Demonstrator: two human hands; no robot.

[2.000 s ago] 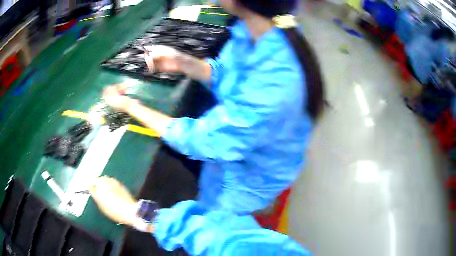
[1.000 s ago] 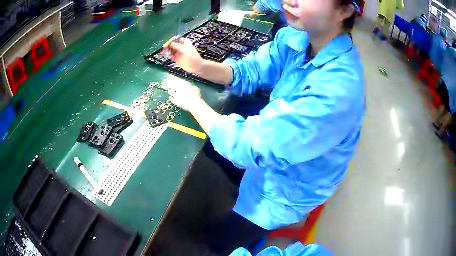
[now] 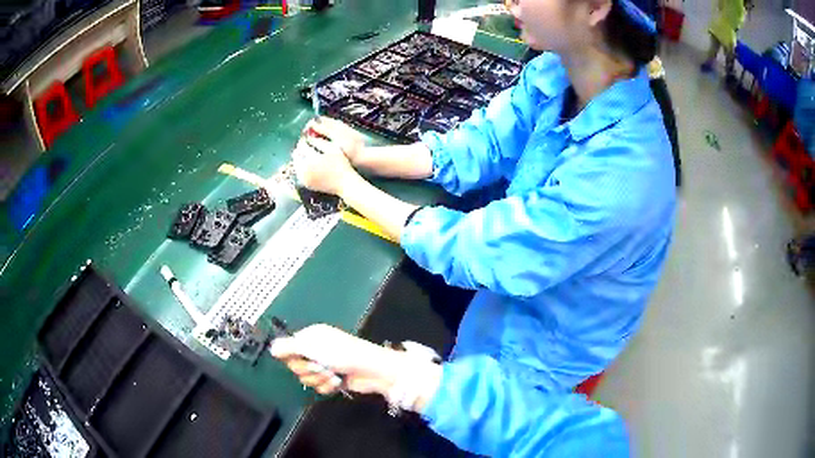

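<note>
My right hand reaches in from the lower right. Its fingers are closed on a slim dark tool that looks like tweezers. Small black camera plates lie at its fingertips, over the near end of the white dotted sheet. Blur hides whether the fingers also grip a plate. A white pen-like tool lies beside the sheet. A small pile of black plates with round holes lies farther left. My left hand is not in view.
An almost empty black compartment tray is at lower left, with a tray of whitish bits beside it. A person in a blue smock works close on the right, both hands over dark plates. A crowded black tray lies beyond.
My right hand has come into view since one second ago, with dark plates now at the sheet's near end. The neighbouring person's hands have come together. The view has shifted.
</note>
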